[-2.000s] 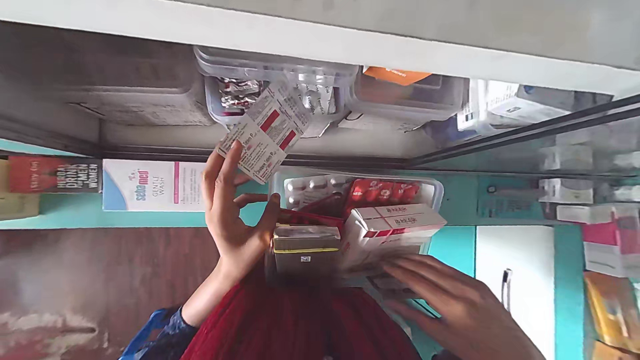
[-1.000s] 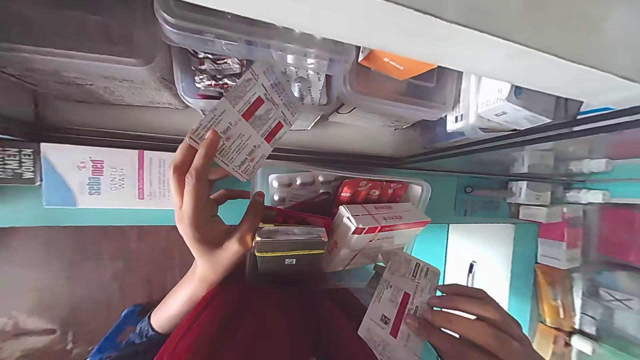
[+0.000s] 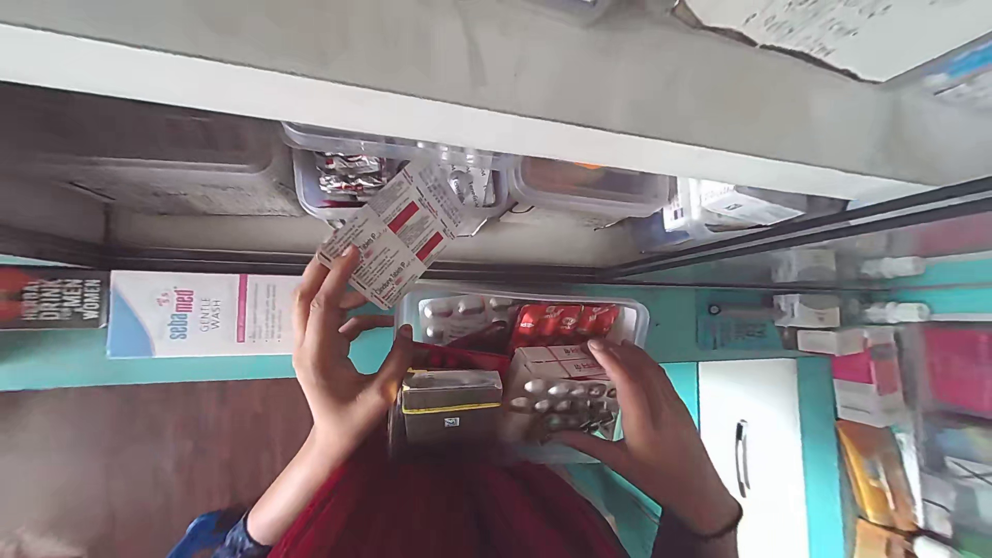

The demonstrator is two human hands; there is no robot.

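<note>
My left hand holds flat printed tablet strips between its fingers, while its thumb rests at the left rim of a clear plastic tub. My right hand grips a blister strip with silvery domed pockets over the tub's right part. Inside the tub are a blister pack of pale tablets, red blister strips, a white carton with red lines and a dark box with a yellow band. The tub's near side is partly hidden.
Behind the tub, a shelf holds lidded plastic containers and an opened one with foil packs. A white and blue wash carton lies at the left. At the right are a white cabinet door and several packages.
Two seconds ago my right hand was beside the tub; a second ago it held a flat printed strip at the lower right. Now it is over the tub. My left hand keeps its strips.
</note>
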